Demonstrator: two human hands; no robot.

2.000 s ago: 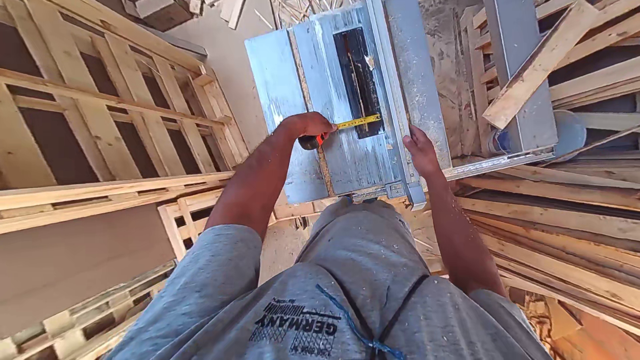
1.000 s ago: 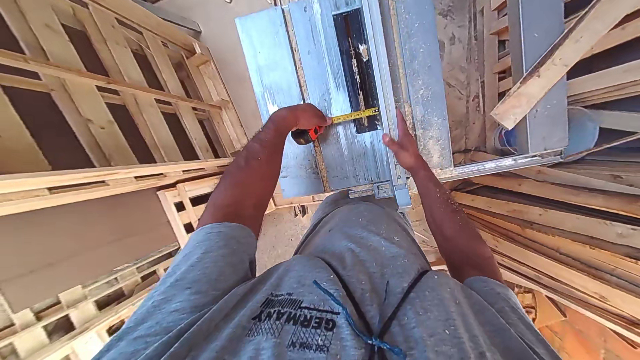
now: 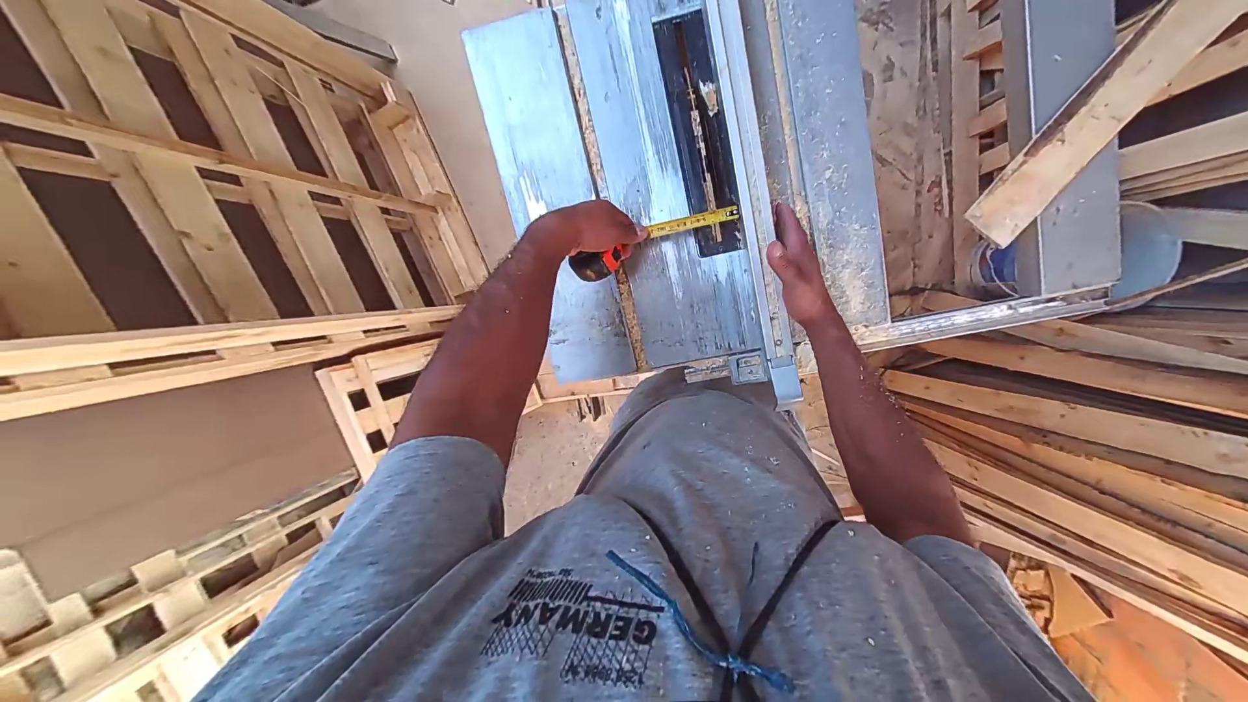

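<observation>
My left hand [image 3: 593, 232] holds a black and orange tape measure [image 3: 593, 263] over the metal table of a table saw [image 3: 634, 117]. Its yellow blade [image 3: 687, 223] is drawn out to the right, across the dark throat plate [image 3: 697, 136], with its end at the metal rip fence [image 3: 746, 146]. Against the right side of the fence rests my right hand [image 3: 798, 265], with the fingers straight and the thumb apart. The saw blade's slot shows in the throat plate, and sawdust lies about the table's grooves.
Slatted wooden frames [image 3: 234, 185] stand at the left. On the right, long boards [image 3: 1072, 419] are stacked below a metal rail [image 3: 985, 320]. A loose board [image 3: 1102, 127] leans across a grey metal beam [image 3: 1068, 185], beside a pale bucket [image 3: 1150, 249].
My right hand has shifted on the fence, its fingers now straighter along the side. The left hand still holds the tape measure with its blade drawn out.
</observation>
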